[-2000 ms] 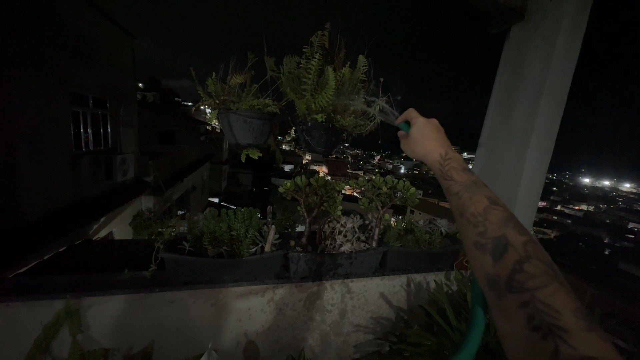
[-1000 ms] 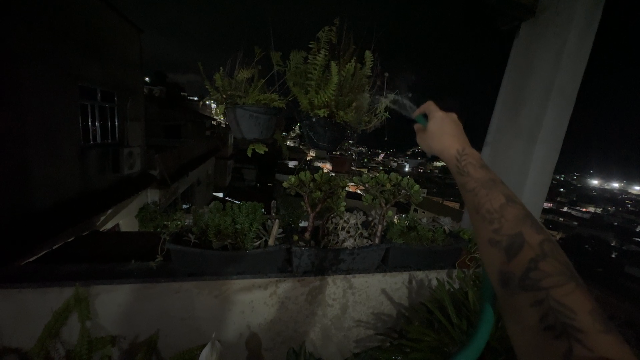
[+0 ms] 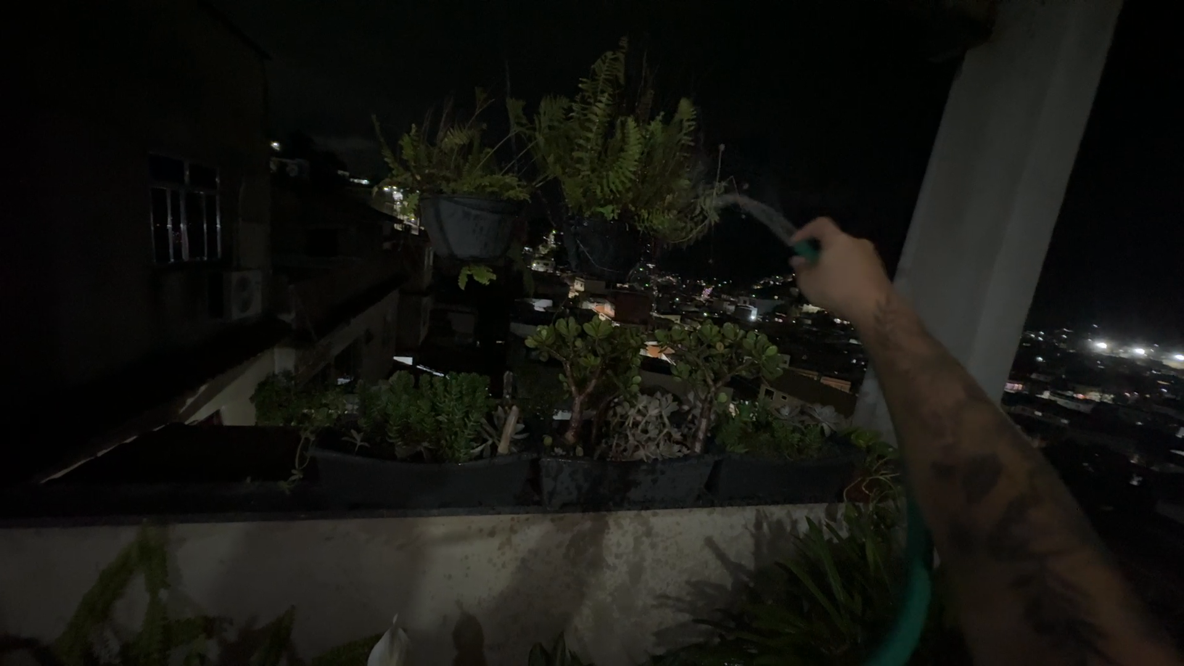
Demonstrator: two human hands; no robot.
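My right hand (image 3: 837, 268) is raised at the right of centre, closed around the end of a green garden hose (image 3: 914, 592). Water (image 3: 760, 213) sprays leftward from the hose end onto a fern (image 3: 615, 153) in a dark hanging pot (image 3: 601, 242). Left of it hangs another pot (image 3: 474, 225) with a thinner fern-like plant (image 3: 453, 162). The hose comes up from the bottom edge behind my tattooed forearm. My left hand is outside the view.
Dark planters (image 3: 629, 479) with succulents (image 3: 430, 412) and small jade-like plants (image 3: 583, 370) stand along a low wall (image 3: 416, 564). A pale pillar (image 3: 1008, 185) rises at right. Long-leaved plants (image 3: 814, 592) grow below. A building with a window (image 3: 185, 217) stands left; city lights lie beyond.
My right hand stays raised with the hose end, and water keeps spraying toward the right-hand fern. The stream now arcs more visibly between hose and leaves than two seconds ago.
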